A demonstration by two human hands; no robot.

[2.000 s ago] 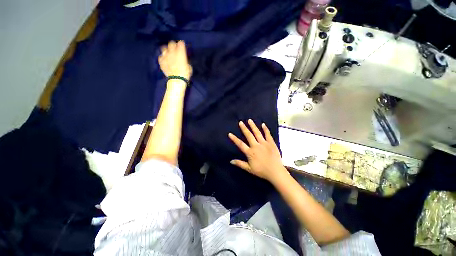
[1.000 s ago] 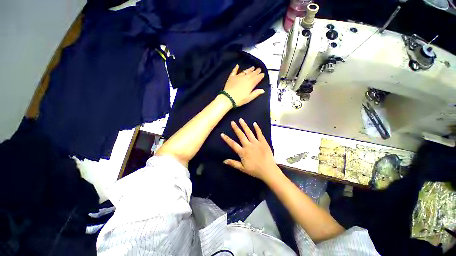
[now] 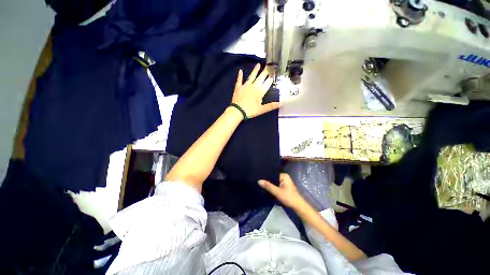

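A dark navy cut panel (image 3: 225,134) lies on the white table left of the needle and drapes over the front edge towards the lap. Its right edge reaches the presser foot area (image 3: 276,80) of the white sewing machine (image 3: 354,32). My left hand (image 3: 251,95), with a dark green bracelet at the wrist, lies flat on the panel with fingers spread, fingertips close to the needle. My right hand (image 3: 285,190) is at the panel's lower right edge below the table edge, thumb on top and fingers curled under the cloth.
Spread navy pieces (image 3: 80,107) cover the table at left and behind. An open drawer (image 3: 141,180) shows under the edge. A slim dark tool (image 3: 379,92) lies under the machine arm. Yellowed tape (image 3: 352,140) marks the front edge. Black cloth (image 3: 408,215) lies at right.
My left hand moved from the far left cloth onto the panel and towards the needle. My right hand slid down and took the panel's edge. The panel's edge is now at the presser foot.
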